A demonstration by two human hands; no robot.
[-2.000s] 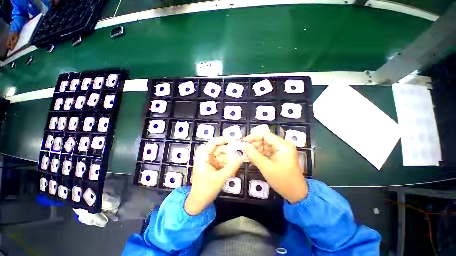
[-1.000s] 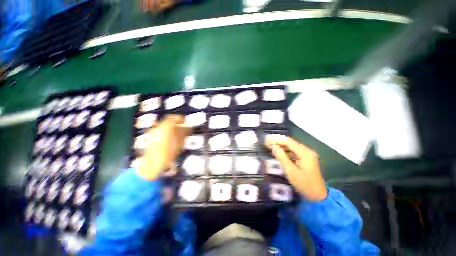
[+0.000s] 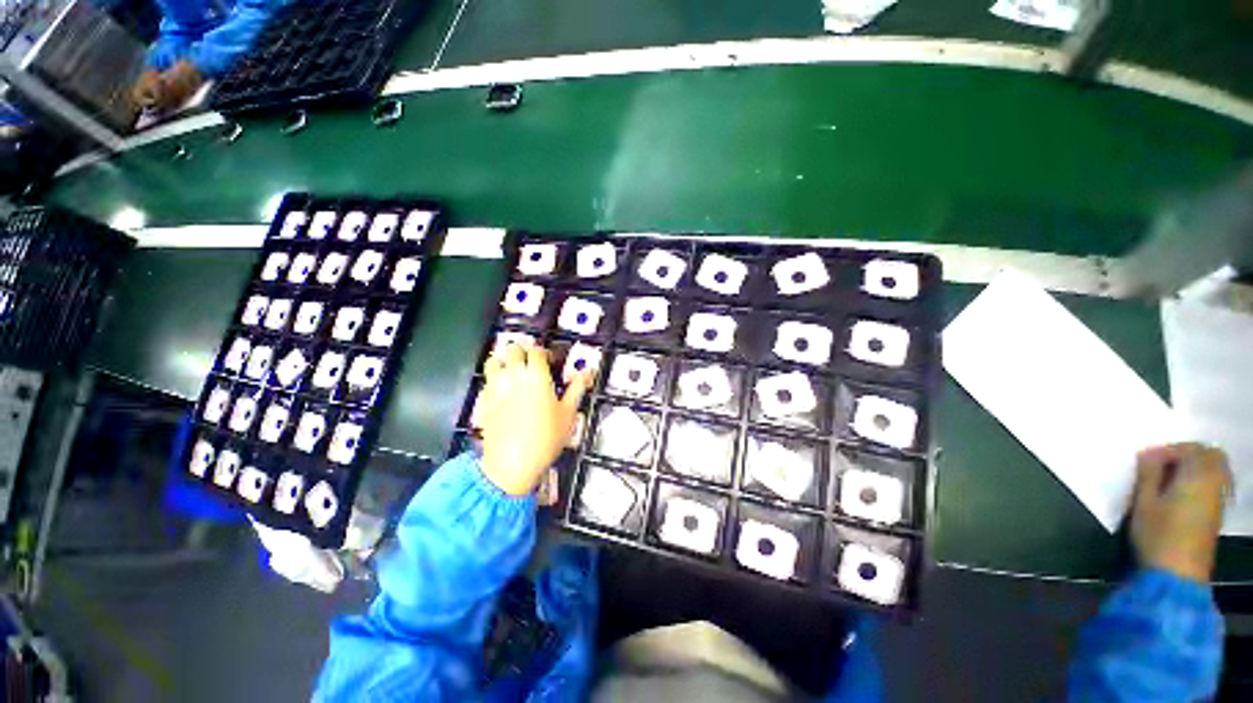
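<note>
The black compartment tray [image 3: 933, 453] lies in front of me, with a white part [image 3: 878, 420] in each visible pocket. My left hand [image 3: 526, 415] is over the tray's left columns, fingertips down at the third row; it hides some pockets and I cannot tell if it grips a part. My right hand [image 3: 1179, 505] is at the lower right corner of the white sticker sheet [image 3: 1051, 392], fingers bent; what it holds cannot be told. A second white sheet [image 3: 1216, 360] lies beyond it at the right, partly under the hand.
A second filled tray [image 3: 368, 453] lies at left. Dark stacked trays [image 3: 62, 295] stand at the far left. The green belt [image 3: 825, 151] carries small black frames [image 3: 504, 96]. Another person's hands [image 3: 168, 87] are at the upper left near a black tray. Crumpled white film [image 3: 305, 556] hangs below the left tray.
The hands were together over the tray; now they are far apart, the right moved right to the sheet, the left to the tray's left side. The empty second-row pocket now holds a white part. The view has shifted.
</note>
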